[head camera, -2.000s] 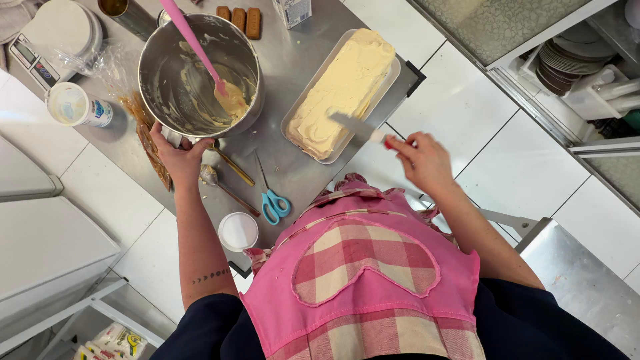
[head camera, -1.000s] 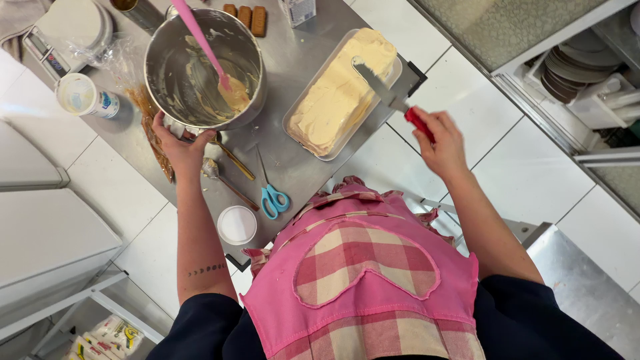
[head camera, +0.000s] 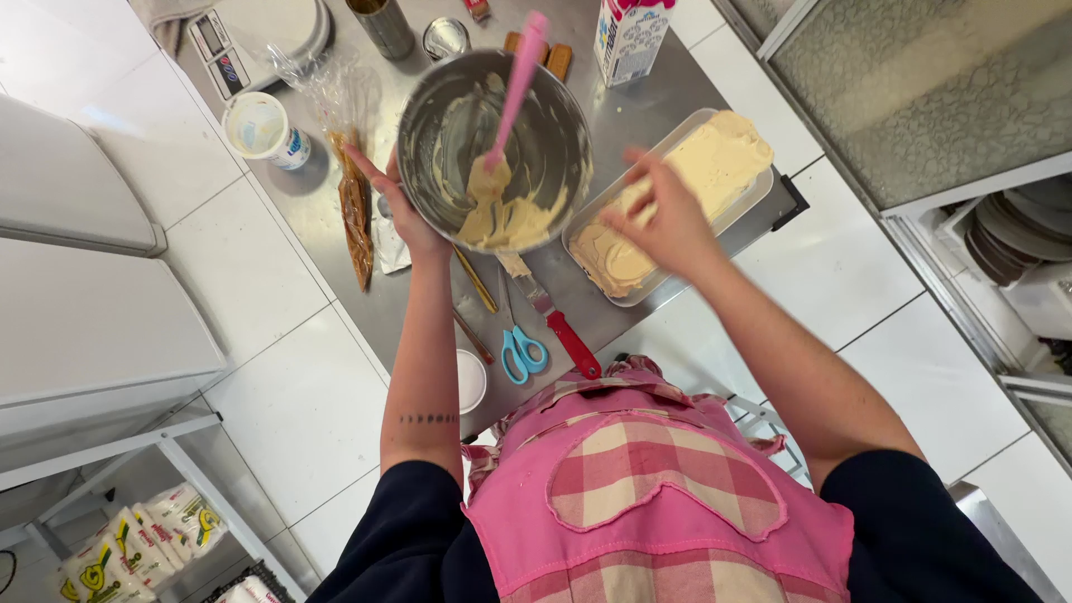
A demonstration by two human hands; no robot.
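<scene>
My left hand (head camera: 406,205) grips the side of a metal mixing bowl (head camera: 579,159), which is tilted and has pale cream in its lower part. A pink spatula (head camera: 515,92) stands in the bowl, its tip in the cream. My right hand (head camera: 662,209), slightly blurred, hangs with fingers apart over a rectangular tray (head camera: 764,194) and holds nothing. Pale cream (head camera: 724,159) covers the contents of that tray. An offset spatula with a red handle (head camera: 573,342) lies on the metal table below the bowl, cream on its blade. Beside it are scissors with light blue handles (head camera: 524,356).
A piping bag with brown filling (head camera: 356,226), an open tub (head camera: 266,132) and a kitchen scale (head camera: 243,50) are at the left. Biscuits (head camera: 559,61) and a carton (head camera: 630,42) stand beyond the bowl. A gold utensil (head camera: 476,280) and a white round lid (head camera: 471,381) are nearer me.
The red-handled spatula has left my right hand and lies on the table. My left hand has lifted and tilted the bowl, and my right hand has moved left over the tray.
</scene>
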